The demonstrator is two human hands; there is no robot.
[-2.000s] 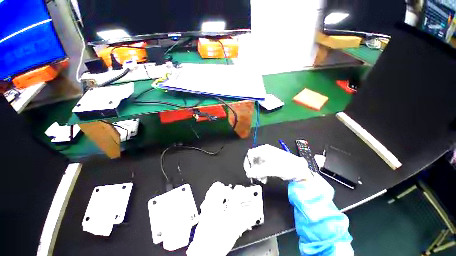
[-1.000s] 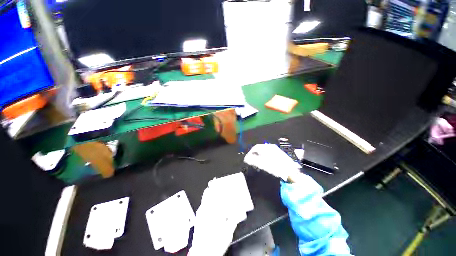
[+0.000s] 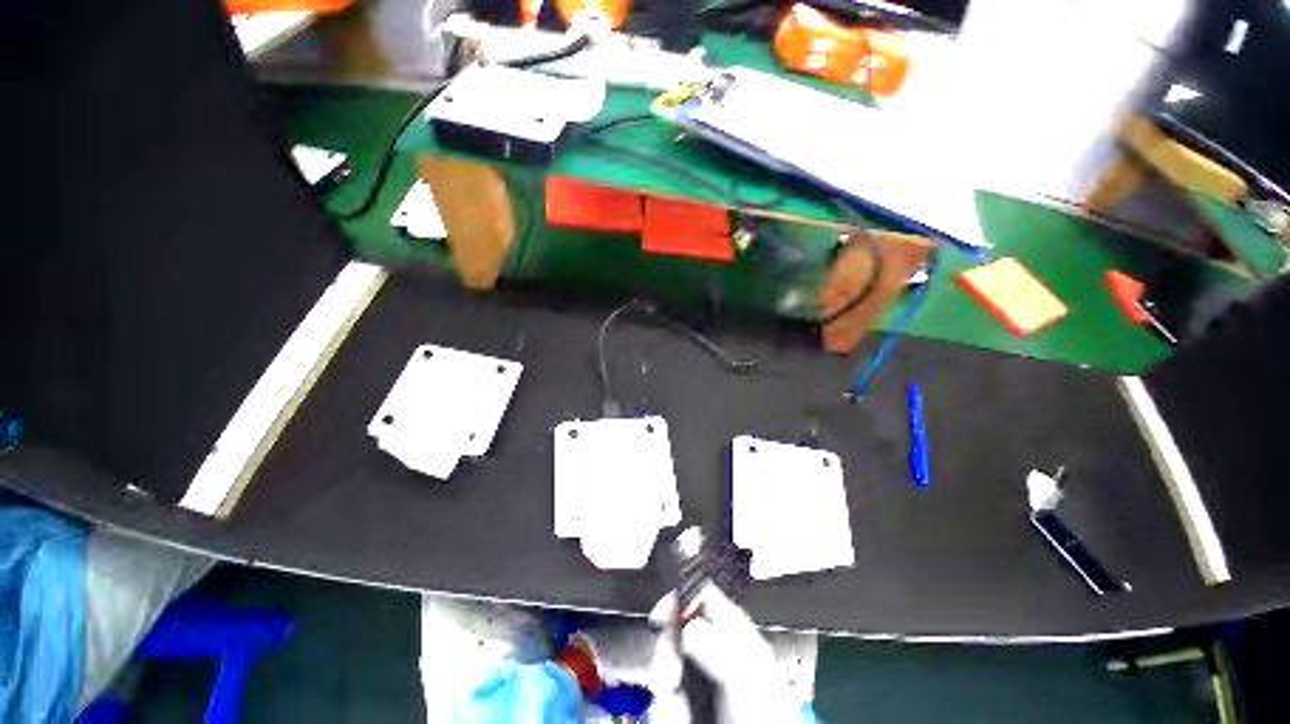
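Observation:
Three flat white set-top boxes lie on the black mat (image 3: 849, 368): one at left (image 3: 446, 407), one in the middle (image 3: 617, 481) with a thin black lead (image 3: 608, 361) reaching its rear, one at right (image 3: 792, 506). My right hand (image 3: 719, 644), white-gloved and blurred, holds the dark remote control (image 3: 715, 569) at the mat's front edge, between the middle and right boxes. A blue sleeve shows at the bottom centre; my left hand cannot be made out.
A blue pen (image 3: 918, 436) and a black box (image 3: 1075, 549) lie at right. Pale wooden strips (image 3: 290, 389) bound the mat at both sides. Behind stands a green shelf (image 3: 637, 167) with a white-topped box (image 3: 516, 106) and clipboard (image 3: 835, 149). A person's blue sleeve (image 3: 43, 608) shows at lower left.
The view has swung down. My right hand has moved from beside the black box to the front edge, now holding the remote. My left hand has left the right-hand set-top box.

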